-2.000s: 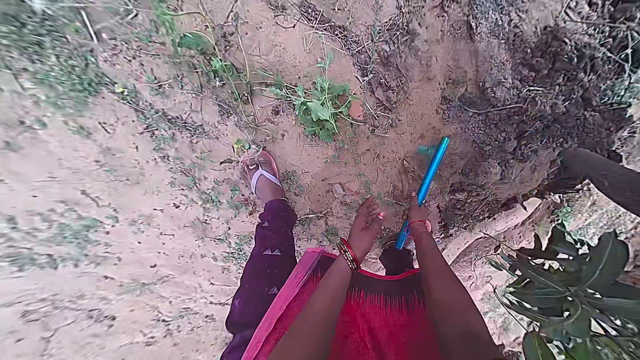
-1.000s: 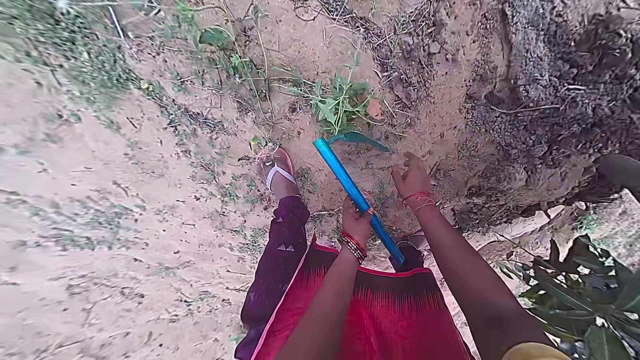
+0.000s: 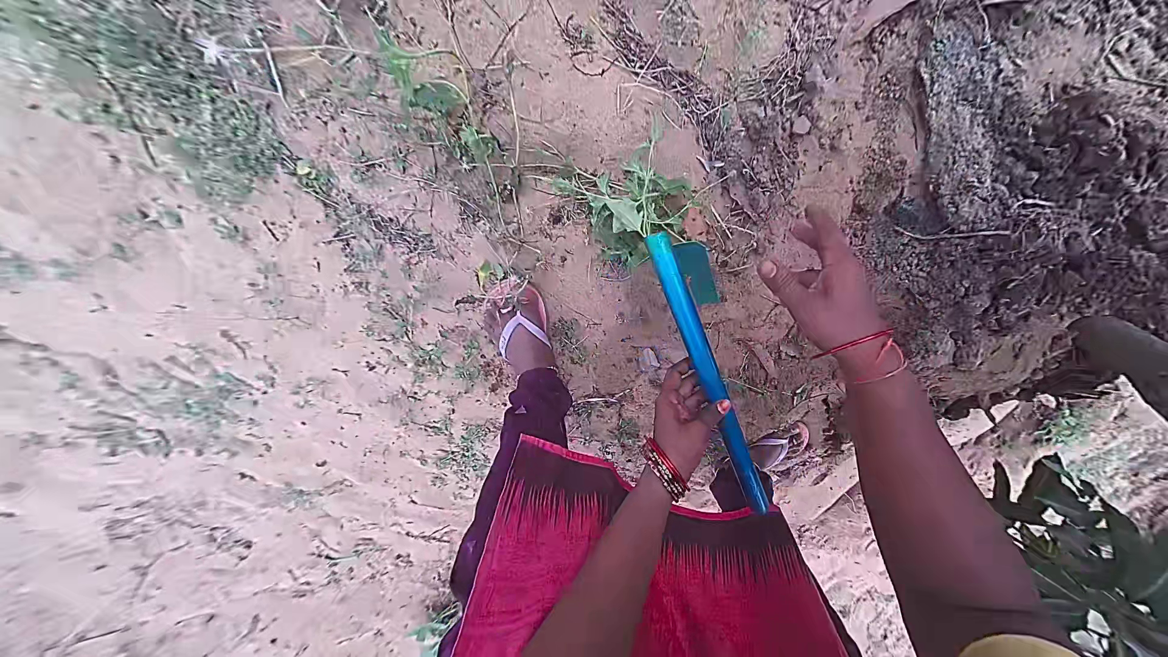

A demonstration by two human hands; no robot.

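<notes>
My left hand (image 3: 691, 412) grips the blue tubular handle (image 3: 698, 351) of a hand hoe around its middle. The handle slants from upper left down to the red and black cloth of my garment (image 3: 584, 529). A flat green-blue blade (image 3: 698, 272) shows beside the handle's top end. Just past that end lies a leafy green plant (image 3: 639, 203) on the soil. To the right of the tool, my right hand (image 3: 826, 287) is raised with its fingers apart and holds nothing.
My sandalled foot (image 3: 520, 328) stands left of the tool; the other sandal (image 3: 776, 447) shows partly at its right. Dark rough earth (image 3: 1031, 182) rises at the upper right. A trunk or branch (image 3: 1127, 360) and broad leaves (image 3: 1086, 538) are at the right edge.
Two seconds ago my right hand held the blue handle; now my left hand alone has it, and my right hand is off it. The blade end has shifted left since then.
</notes>
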